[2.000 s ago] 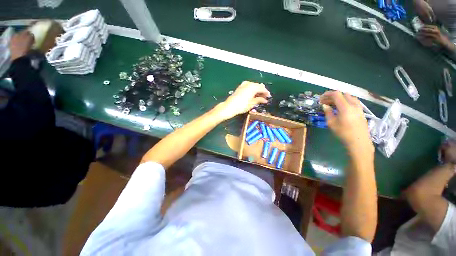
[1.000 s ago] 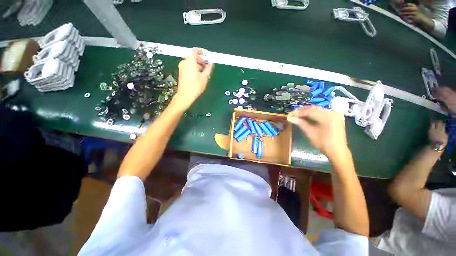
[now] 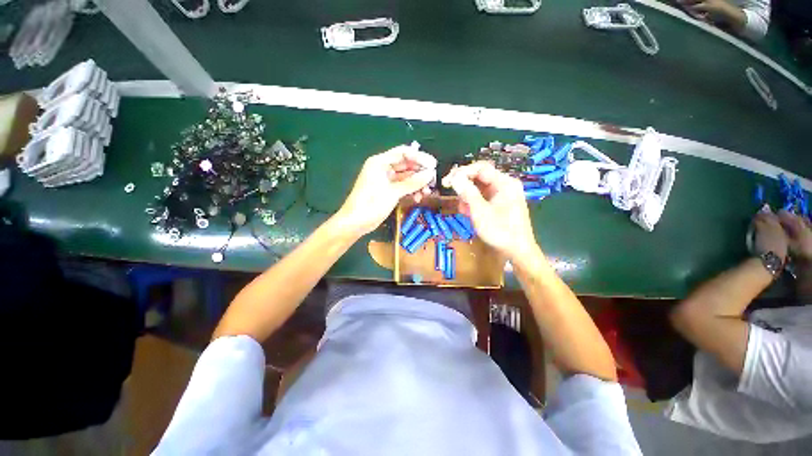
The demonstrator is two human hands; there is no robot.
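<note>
My left hand (image 3: 388, 183) is above the bench at the back left of the parts box, with its fingertips pinched around a small pale part. My right hand (image 3: 494, 203) is just right of it, over the box's back right, fingertips pinched; whether they hold anything is too small to tell. The open cardboard parts box (image 3: 406, 272) holds several blue battery cells (image 3: 415, 233). A tangled pile of wired circuit boards (image 3: 233, 165) lies to the left. Blue cells with silvery-grey assemblies (image 3: 545, 160) lie behind my right hand.
White housings are stacked at far left (image 3: 71, 125), lie at right (image 3: 643, 183) and on the far green surface (image 3: 360, 34). A white rail (image 3: 356, 101) runs behind the piles. A grey-white post (image 3: 156, 43) stands upper left. Another person's forearms (image 3: 732, 289) are at right.
My left hand has moved right and down from the rail to the box. My right hand has moved left, and both hands are now close together. The view has shifted slightly.
</note>
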